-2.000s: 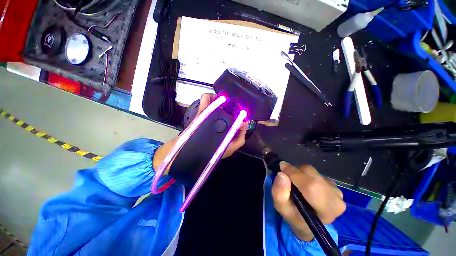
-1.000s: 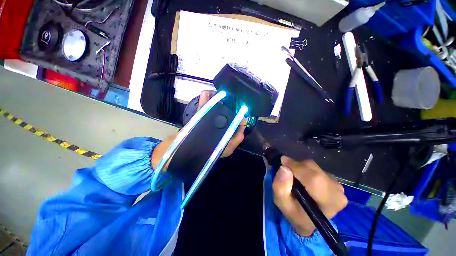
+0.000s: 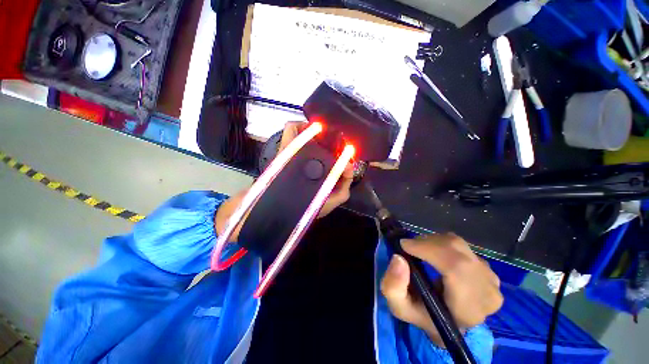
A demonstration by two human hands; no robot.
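A black gaming headset (image 3: 274, 213) is held over the bench's front edge, its two thin headband arcs glowing red-white. My left hand (image 3: 334, 195) holds it from behind, partly hidden by the headset. An ear cup (image 3: 350, 122) points up over the record sheet (image 3: 285, 64). A small circuit board (image 3: 359, 170) shows beside my left fingers. My right hand (image 3: 448, 284) grips the soldering iron (image 3: 427, 295) like a pen. The iron's tip points up-left near the small board; I cannot tell if it touches.
Tweezers (image 3: 445, 99), blue-handled cutters (image 3: 523, 106) on a white bar (image 3: 521, 135), a white cup (image 3: 598, 119) and a thick black tool (image 3: 555, 188) lie right. A black parts tray (image 3: 153, 78) is at upper left. Blue bins (image 3: 576, 28) stand upper right.
The headband light has changed from magenta to cyan to red. My right hand has shifted slightly right, with its fingers looser around the iron. The headset has barely moved.
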